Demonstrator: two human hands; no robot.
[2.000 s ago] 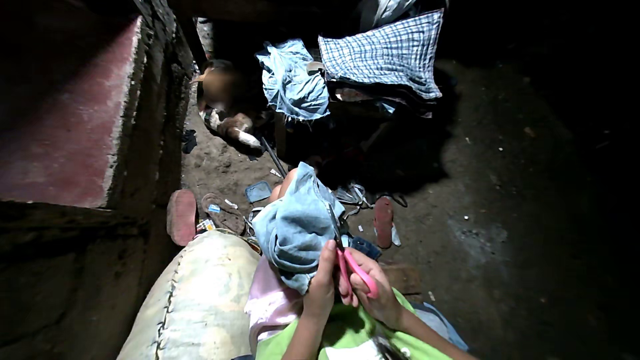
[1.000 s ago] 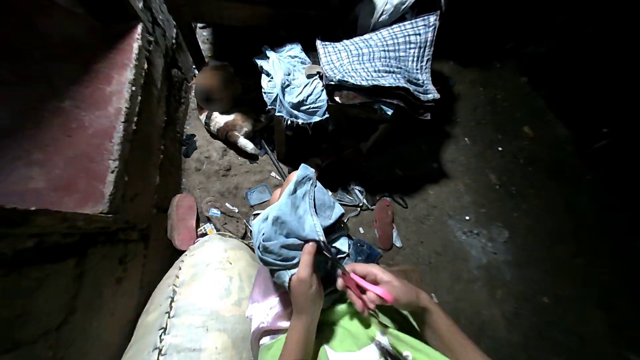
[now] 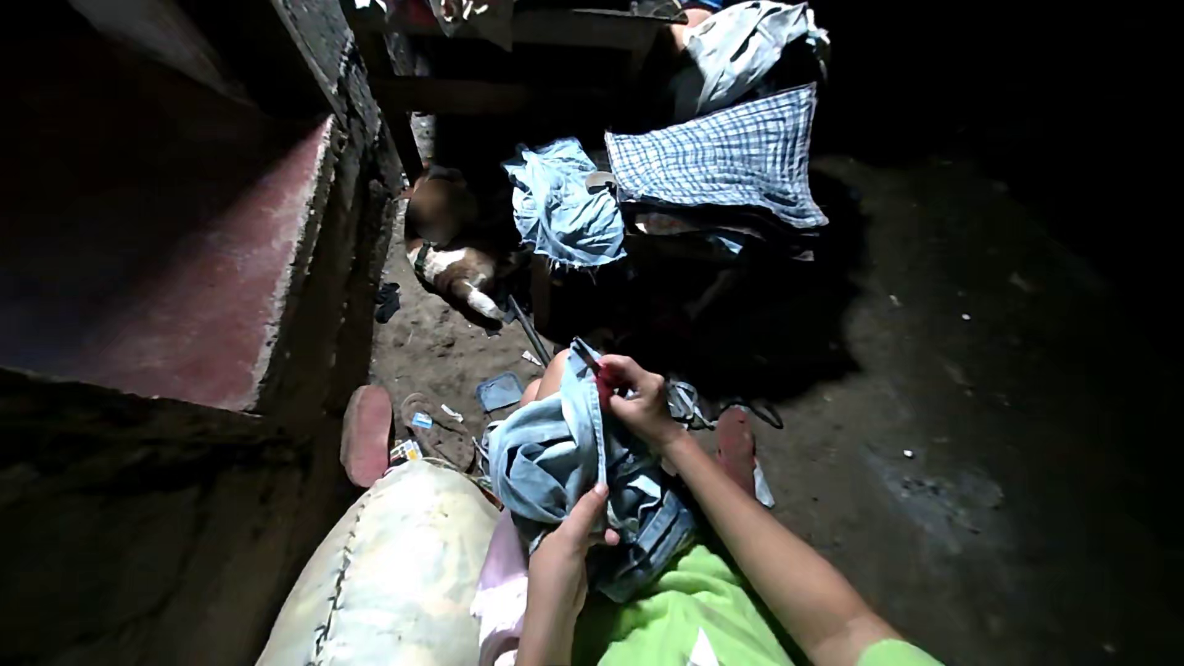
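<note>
A piece of light blue denim (image 3: 546,453) lies bunched over my lap, with darker denim beside it on the right. My left hand (image 3: 575,536) pinches its seam edge near the lower end, thumb on top. At the far end of the same seam my right hand (image 3: 636,398) is closed around the scissors (image 3: 605,381); their pink-red handle shows in part between the fingers, and dark blades lie at the cloth's upper tip. How far the blades are apart cannot be told.
A stitched, stuffed pale sack (image 3: 398,573) stands at my left. Red slippers (image 3: 367,435) and scraps lie on the dirt floor. Ahead, checked cloth (image 3: 721,157) and a light blue garment (image 3: 566,203) lie on a low support. A brown-and-white dog (image 3: 458,268) lies beyond, near the rough wall.
My right hand with the scissors has moved forward, from near my lap to the far tip of the denim. My left hand now holds the seam's lower part.
</note>
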